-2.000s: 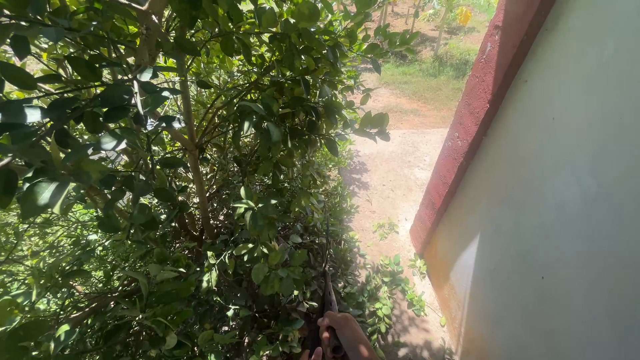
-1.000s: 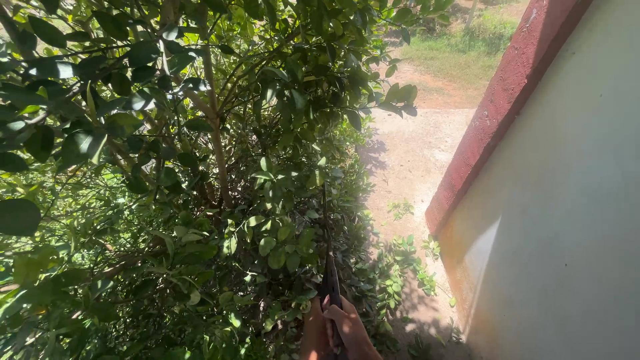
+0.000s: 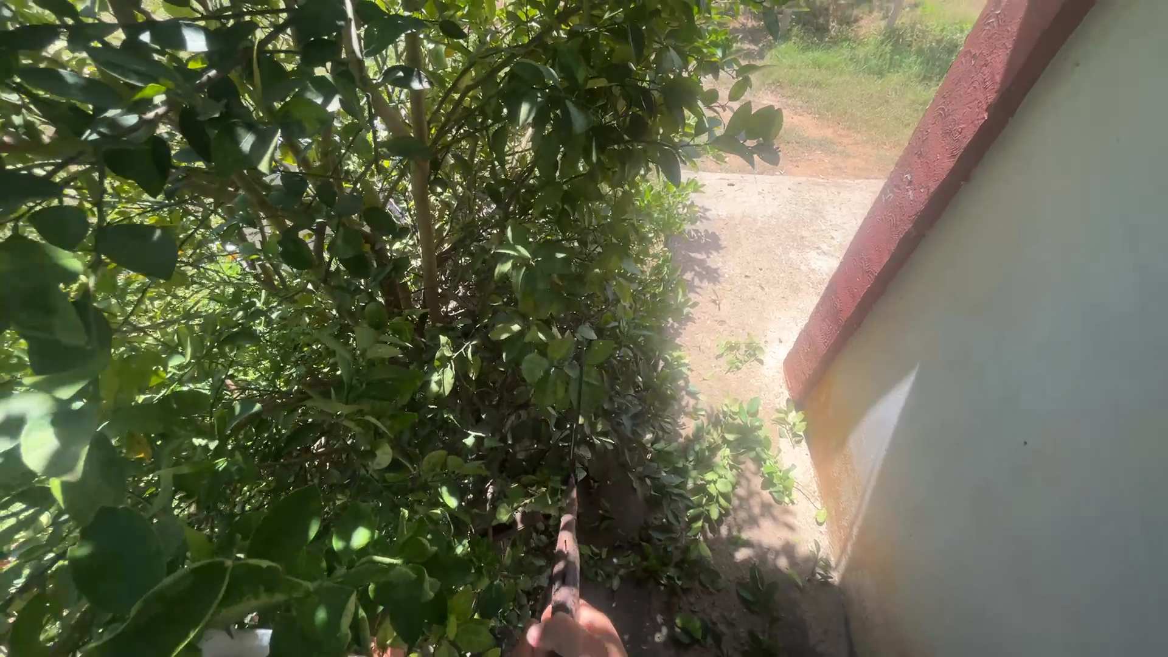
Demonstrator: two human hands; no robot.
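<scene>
At the bottom centre, my right hand (image 3: 579,631) is closed around the brown wooden handle (image 3: 566,566) of a long tool. A thin dark blade or rod (image 3: 578,411) runs from the handle up into the leafy bush (image 3: 538,301), where leaves partly hide it. Skin at the lower left of the handle seems to be part of my left hand (image 3: 524,646); most of it is cut off by the frame edge, so its grip is unclear. Leafy cuttings (image 3: 725,456) lie on the ground to the right of the tool.
A pale wall (image 3: 1022,383) with a raised red band (image 3: 922,182) stands at the right. Between wall and bush runs a concrete path (image 3: 762,246), leading to bare soil and grass (image 3: 858,73). Large leaves (image 3: 119,557) hang close at the left.
The hands and handle sit lower in the view, and less of the hands shows. One second ago skin was plainly visible on both sides of the handle.
</scene>
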